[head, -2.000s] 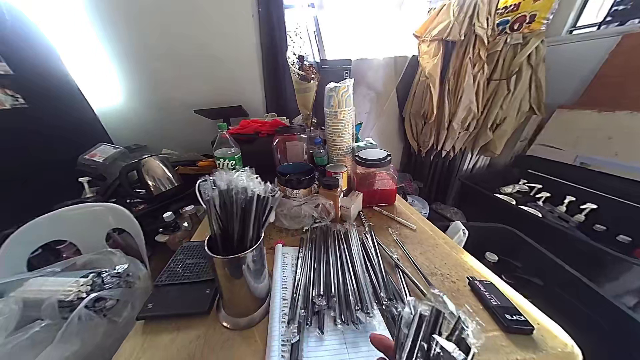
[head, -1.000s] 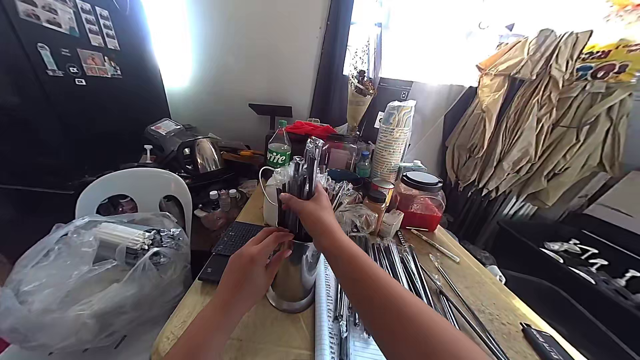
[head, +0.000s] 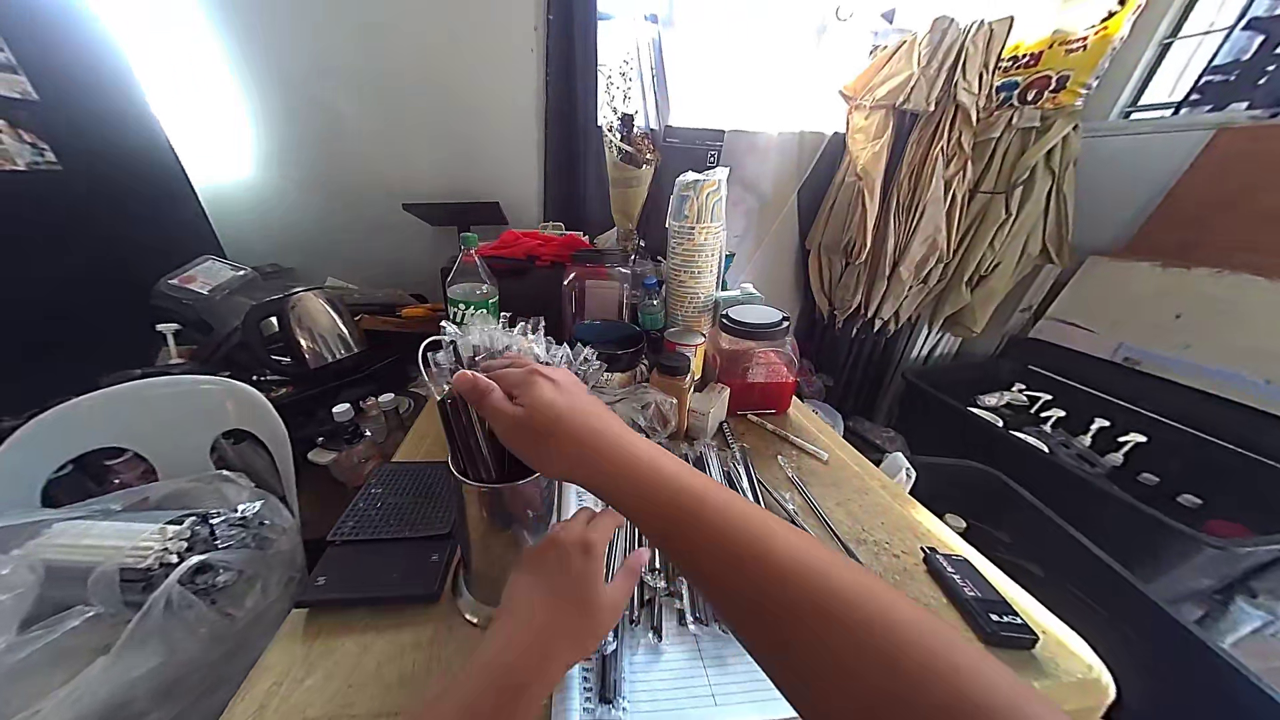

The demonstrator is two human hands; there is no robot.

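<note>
A steel cup (head: pixel 500 530) stands on the wooden table, filled with black straws (head: pixel 470 430) in clear wrappers. Over the straws lies my right hand (head: pixel 535 405), its fingers around the upper part of the bunch; the fingertips are partly hidden. My left hand (head: pixel 575 580) is beside the cup on its right, fingers slightly apart, with nothing seen in it. More wrapped black straws (head: pixel 655 590) lie on a lined spiral notebook (head: pixel 700 670), partly behind my arms.
A black digital scale (head: pixel 380 570) sits left of the cup. Behind are a soda bottle (head: pixel 472 285), stacked paper cups (head: pixel 696 250) and a red-filled jar (head: pixel 755 365). A black box (head: pixel 980 598) lies near the right edge. A plastic bag (head: pixel 150 590) is at left.
Two seconds ago, a bunch of wrapped straws was at the front right of the table. One second ago, both hands were at the cup with straws; the left has since moved lower, off its rim.
</note>
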